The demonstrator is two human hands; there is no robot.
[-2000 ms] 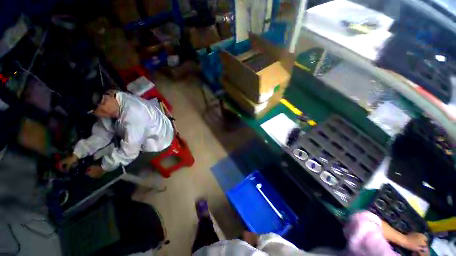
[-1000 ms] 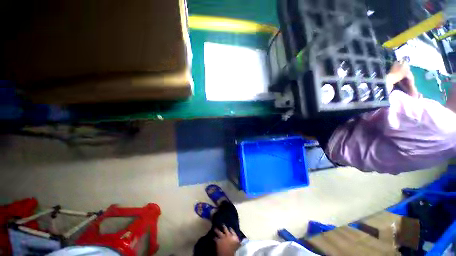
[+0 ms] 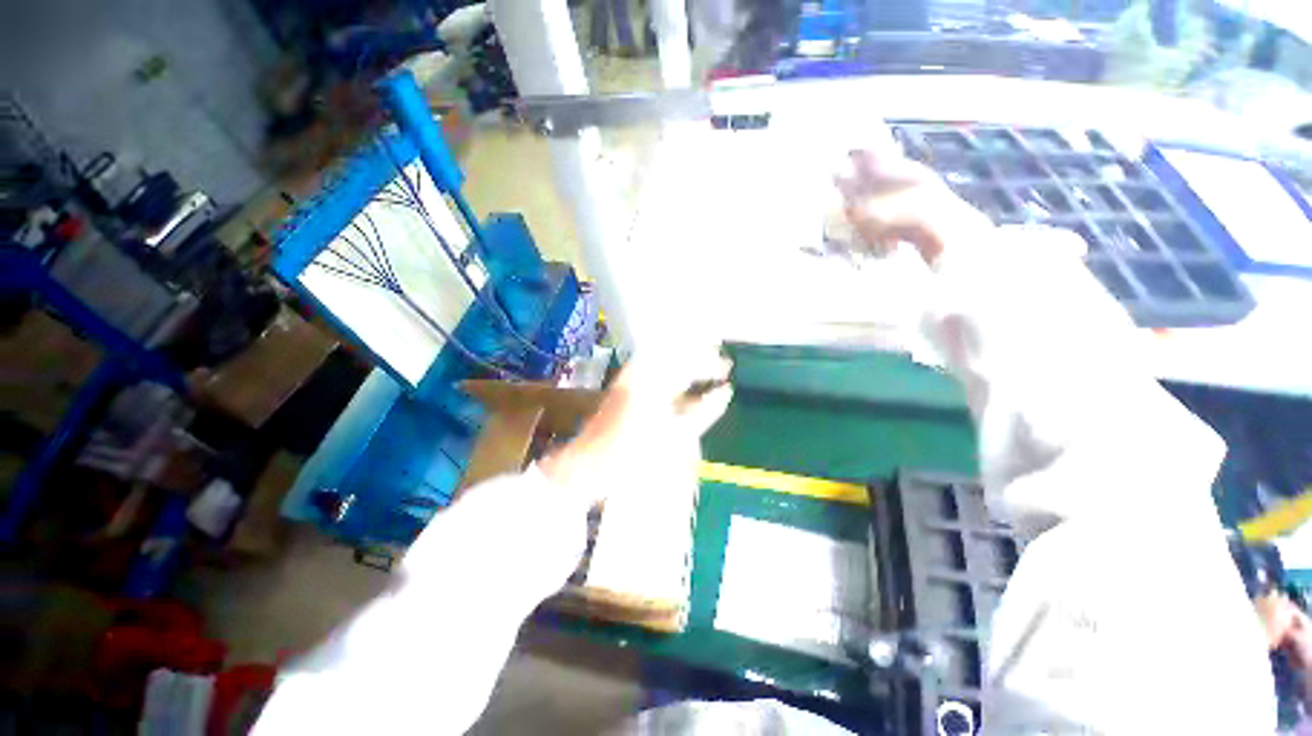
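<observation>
My left hand point(image 3: 633, 417) is at the centre, over an open cardboard box point(image 3: 642, 607) on the green bench; glare hides whether it holds anything. My right hand point(image 3: 895, 209) is raised over a bright white shelf point(image 3: 784, 309), fingers bent. The glare washes out whatever is at its fingertips. A dark divided tray point(image 3: 1072, 216) with small items in its cells lies on the shelf, right of my right hand. Both my white sleeves reach in from below.
A white sheet point(image 3: 784, 582) and a dark celled tray point(image 3: 950, 554) lie on the green bench point(image 3: 849, 410). A blue frame with a white panel point(image 3: 389, 273) stands at left. A white post point(image 3: 583, 187) rises behind my left hand. Another person's hand point(image 3: 1281, 621) shows at the right edge.
The view has swung up from the floor and blue bin to the bench and shelf. Both my hands are now raised in front; before, one hand was low near my leg.
</observation>
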